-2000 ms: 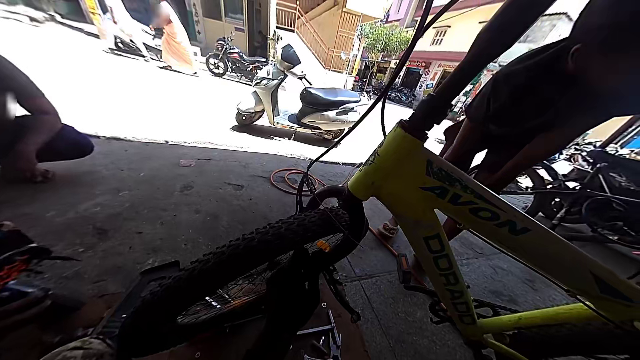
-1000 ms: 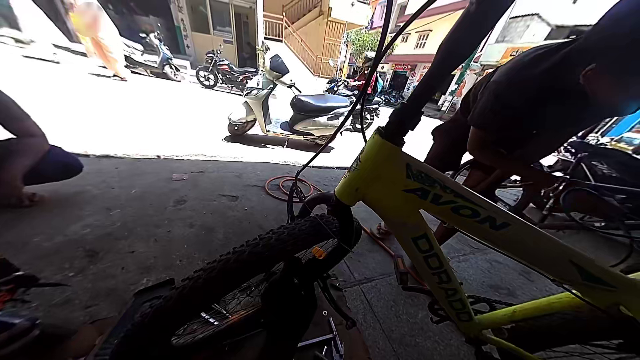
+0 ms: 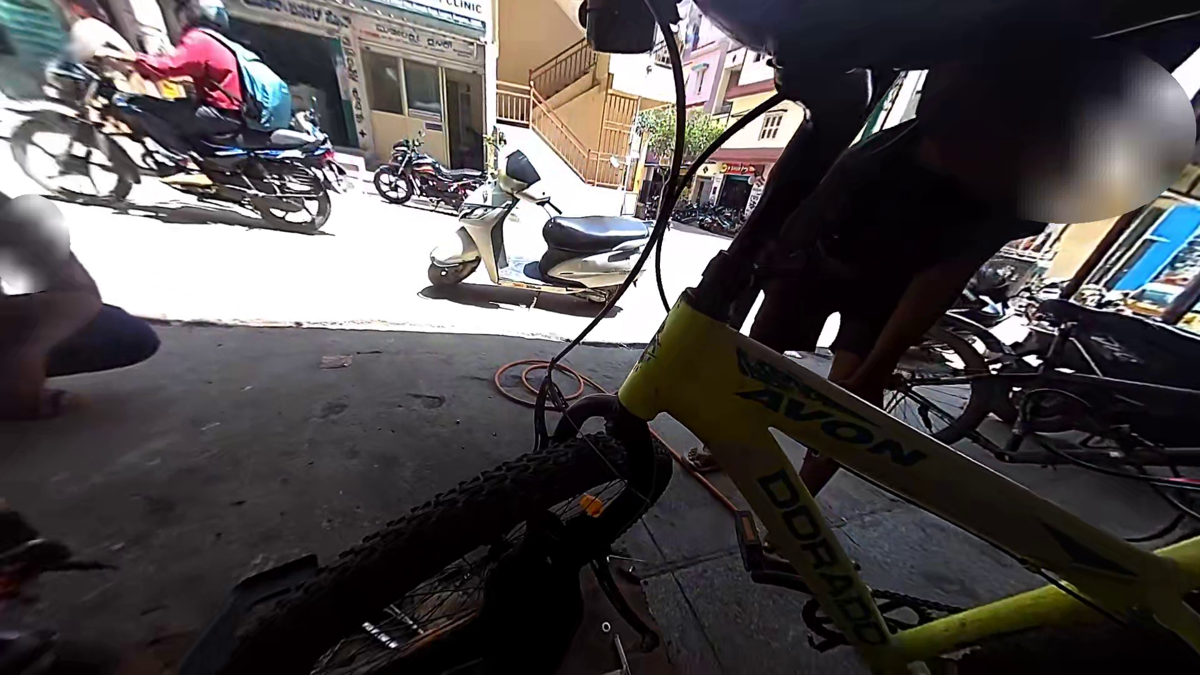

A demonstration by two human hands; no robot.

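Note:
Neither my left hand nor my right hand can be made out. Close in front stands a yellow bicycle frame bearing black lettering, its head tube near the middle. Black cables curve down past it. To the lower left extends the front wheel's knobby black tire, with an orange reflector near the spokes. Deep shadow hides the detail of a dark shape beside the wheel. A pedal shows under the frame. A small metal ring and a thin metal tool lie on the floor below.
A person bends over behind the frame; another crouches at the left edge. An orange hose lies coiled on the concrete. Parked bicycles stand at right. Beyond are a scooter, a parked motorcycle and a ridden motorcycle.
A motorcycle with riders has come into view on the street at left, where a walking person showed earlier. The bending person's head is lower. The bicycle has not plainly moved.

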